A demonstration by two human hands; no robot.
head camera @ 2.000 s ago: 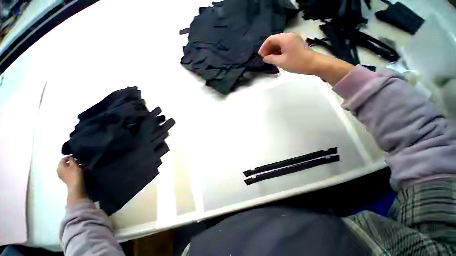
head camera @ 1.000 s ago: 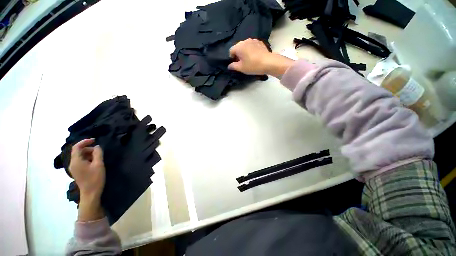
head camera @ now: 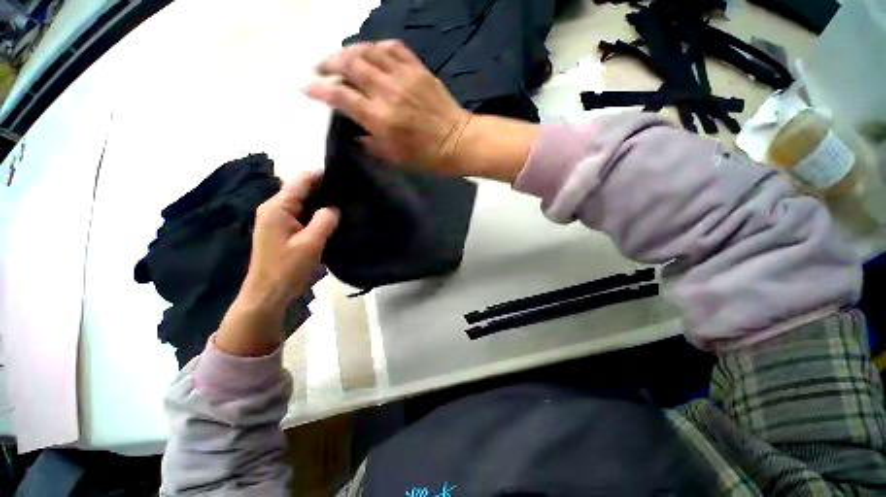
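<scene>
A limp black panel [head camera: 413, 228] hangs between my two hands above the white table. My left hand [head camera: 291, 228] pinches its left edge between thumb and fingers. My right hand [head camera: 393, 102] is at its upper edge, slightly blurred; the fingertips' contact with the fabric is hard to see. Behind it lies the large pile of black panels [head camera: 495, 49], partly hidden by the right hand. The smaller black pile [head camera: 209, 238] lies to the left, partly behind my left hand. Two narrow black strips [head camera: 563, 303] lie parallel near the table's front edge.
Crossed black strips [head camera: 680, 63] lie at the far right. A container of amber liquid [head camera: 811, 150] with a white label stands in plastic beside my right sleeve. The white table [head camera: 175, 126] has a curved front edge close to my dark apron [head camera: 505, 447].
My right hand has moved left from the far pile, and a panel is now in front of me. My left hand has left the left pile and moved right to the panel's edge.
</scene>
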